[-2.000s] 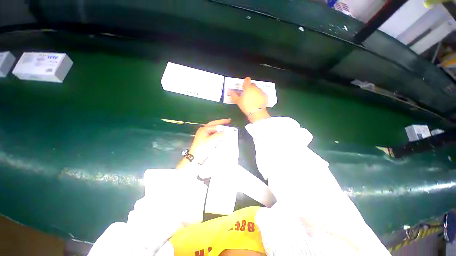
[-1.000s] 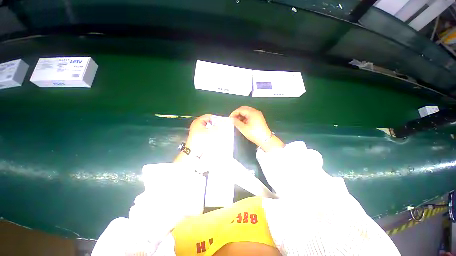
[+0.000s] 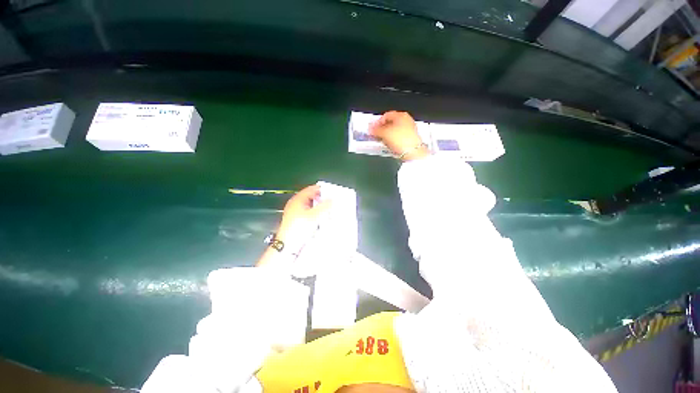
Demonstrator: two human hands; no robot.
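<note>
My right hand [image 3: 399, 133] rests its fingertips on a white product box [image 3: 366, 144] on the belt, over a small dark label [image 3: 365, 134] on its top. My left hand [image 3: 301, 210] holds the top end of the white label strip [image 3: 338, 222], which runs down to the lap. A blank white ribbon [image 3: 387, 285] slants from the strip toward my right sleeve. A second product box [image 3: 477, 141] with a dark purplish label sits just right of the first. Glare hides any print on the strip.
Two more white boxes lie to the left on the green conveyor belt [image 3: 253, 138], one nearer [image 3: 143, 127] and one at the left edge [image 3: 34, 128]. The shiny blue-green near ledge [image 3: 169, 253] runs under my forearms. A dark rail runs behind the belt.
The boxes have moved right along the belt. My right hand first left the right-hand box, which now shows a dark label, went to the strip, then reached to the box beside it.
</note>
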